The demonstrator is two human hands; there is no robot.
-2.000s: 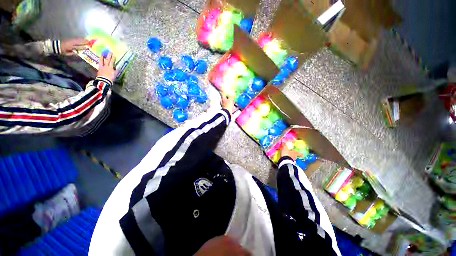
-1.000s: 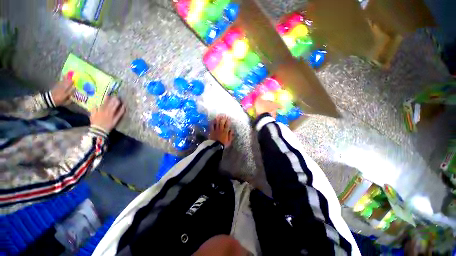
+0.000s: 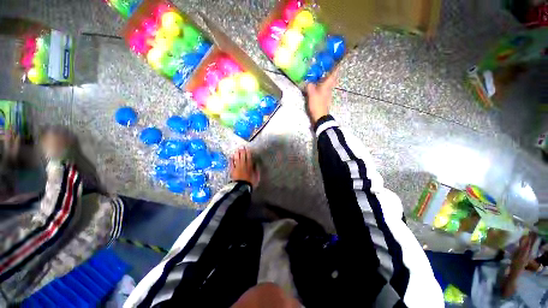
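Observation:
My left hand lies on the speckled bench, fingers a little apart and empty, right of the loose blue balls. My right hand is at the near corner of an open display box, thumb and fingers around the corner beside its blue balls. That box shows pink, yellow, green and blue rows in shiny wrap. Another filled open box stands between my hands, farther back, touching a similar box on its left.
A neighbour's striped sleeve is at the left, near a box with balls and a white flap. Brown cartons lie at the back. More open boxes and another person's hand are at the right. Blue bins stand below left.
My right hand has left the nearest box of the row and is now at the separate box behind. The view has shifted, so the boxes show farther left. My left hand stays on the bench.

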